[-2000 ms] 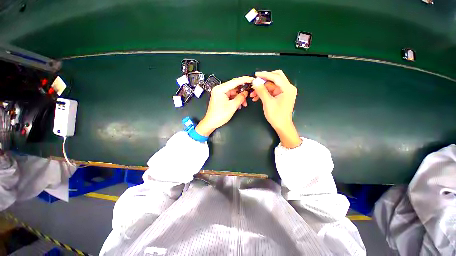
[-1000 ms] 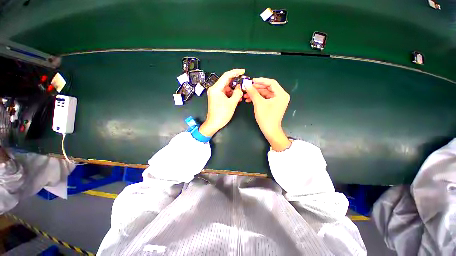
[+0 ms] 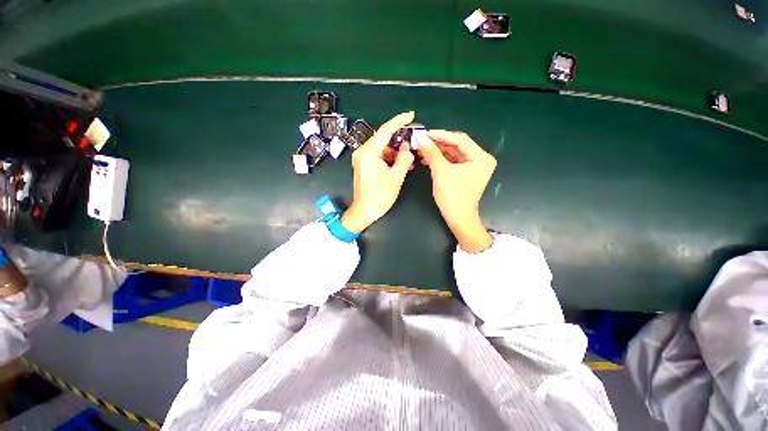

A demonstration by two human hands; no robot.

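Note:
A small black square electronic unit [image 3: 404, 137] is held up between my two hands over the green bench. My left hand [image 3: 376, 174] grips its left side with thumb and fingers. My right hand [image 3: 459, 172] has thumb and fingers at its right side, on a small white tab [image 3: 419, 138]. My fingers hide much of the unit. A loose cluster of several similar black units [image 3: 333, 127], some with white tabs, lies on the bench to the left of my left hand. A blue strap [image 3: 339, 226] is around my left wrist.
Several units [image 3: 562, 67] lie spaced out on the green conveyor belt [image 3: 278, 50] beyond the pale line. A white box [image 3: 108, 188] with a white cord is at the left of the bench [image 3: 589, 210]. Sleeves of other people show at far left and far right [image 3: 733, 328].
The units on the belt have moved to the right. My hands have shifted slightly left from the earliest frame and still hold the unit. More of the left neighbour's arm shows.

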